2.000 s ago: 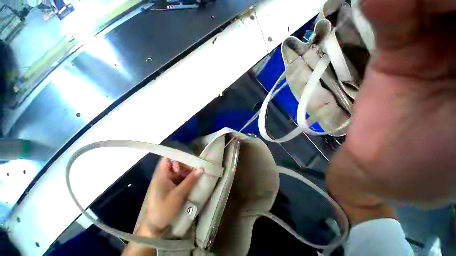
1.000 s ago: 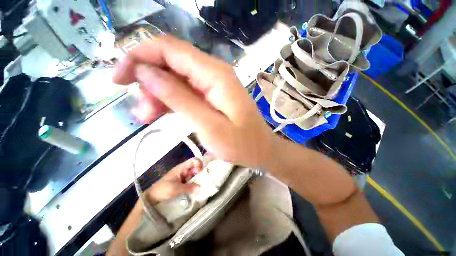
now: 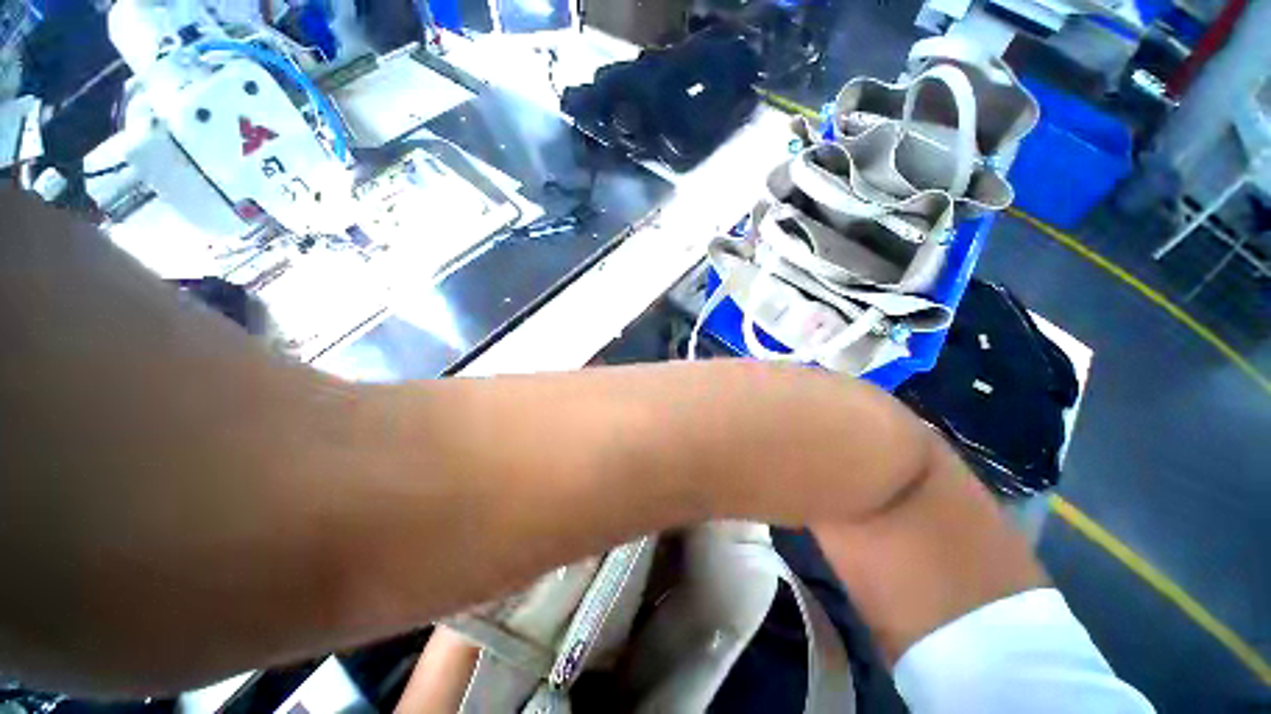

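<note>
The beige tote bag [image 3: 697, 614] is at the bottom centre, its pale zipper [image 3: 599, 607] and part of a strap showing. My right arm crosses over it from the lower right to the left edge. My right hand [image 3: 126, 460] is a large blurred shape close to the camera at the left. Its fingers cannot be made out, nor whether it holds thread or a needle. A piece of my left forearm shows at the bottom beside the bag. My left hand is hidden behind my right arm.
Several beige totes [image 3: 864, 209] sit on a blue bin [image 3: 892, 370] at upper right, beside black pieces [image 3: 990, 384]. The white sewing machine [image 3: 251, 140] is at upper left. Another black piece [image 3: 669, 98] lies on the white-edged table [image 3: 613, 293].
My right hand has swept left and close to the camera, and its arm now covers my left hand and much of the tote. The view has shifted, showing more of the machine.
</note>
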